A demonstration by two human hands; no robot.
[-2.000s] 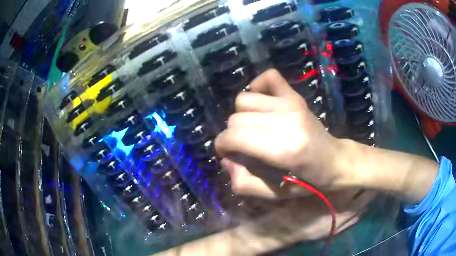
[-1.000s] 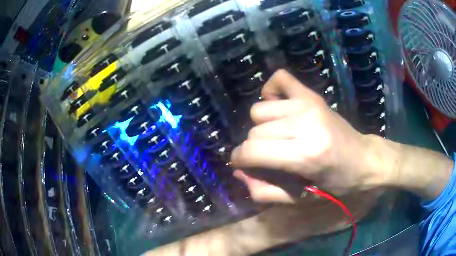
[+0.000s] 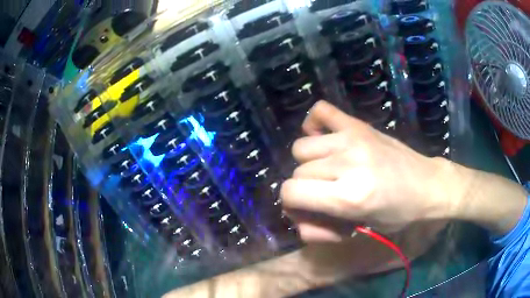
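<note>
A clear ribbed plastic tray holds columns of black components with small silver T-shaped pins. My right hand is closed over the tray's right-centre columns, fingers curled. A red test lead comes out of the fist and loops down; the probe in it is mostly hidden, and its tip cannot be seen. My left forearm crosses the bottom from the left. My left hand lies under my right hand and wrist, mostly hidden, so its fingers and anything in them cannot be seen.
An orange-red fan stands at the right. Stacked trays curve along the left edge. A black-and-yellow speaker-like device sits behind the tray. Blue light and a yellow panel show through the plastic. The green bench top shows below.
My right hand has moved right and a little down in the picture, with the red lead. The tray and fan also appear shifted slightly right. The bright red glow on the right columns has faded.
</note>
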